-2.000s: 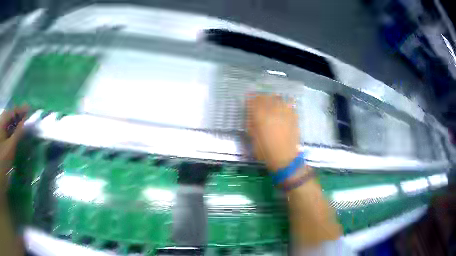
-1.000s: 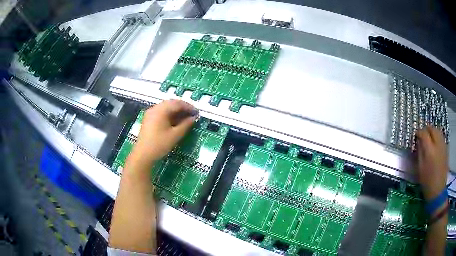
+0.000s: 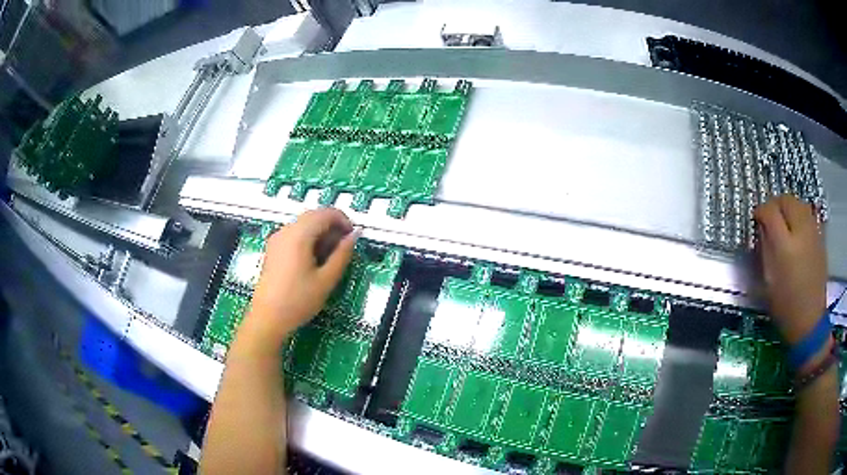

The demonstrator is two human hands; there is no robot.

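Observation:
My left hand [image 3: 305, 269] is over the left green PCB panel [image 3: 339, 357] on the conveyor, thumb and fingertips close together near the inner rail. Whether they hold a part is too small to tell. My right hand [image 3: 792, 264], with a bright blue wrist band [image 3: 810, 343], reaches to the lower right of the component tray [image 3: 734, 176], which has rows of silver parts. Its fingertips are at the parts; a grip cannot be made out. Another PCB panel [image 3: 534, 362] lies on the rails between my hands. A further panel [image 3: 715, 441] is partly behind my right forearm.
A loose PCB panel [image 3: 371, 139] lies on the white ledge. Stacked panels [image 3: 70, 144] stand at the far left. A metal bracket [image 3: 471, 37] and a black slotted rack [image 3: 743, 79] are behind the ledge. The pale inner rail [image 3: 557, 246] runs between ledge and boards.
The view was blurred and further right two seconds ago, then swung left. Since one second ago it has shifted slightly; my left hand stays over the left panel and my right hand at the tray.

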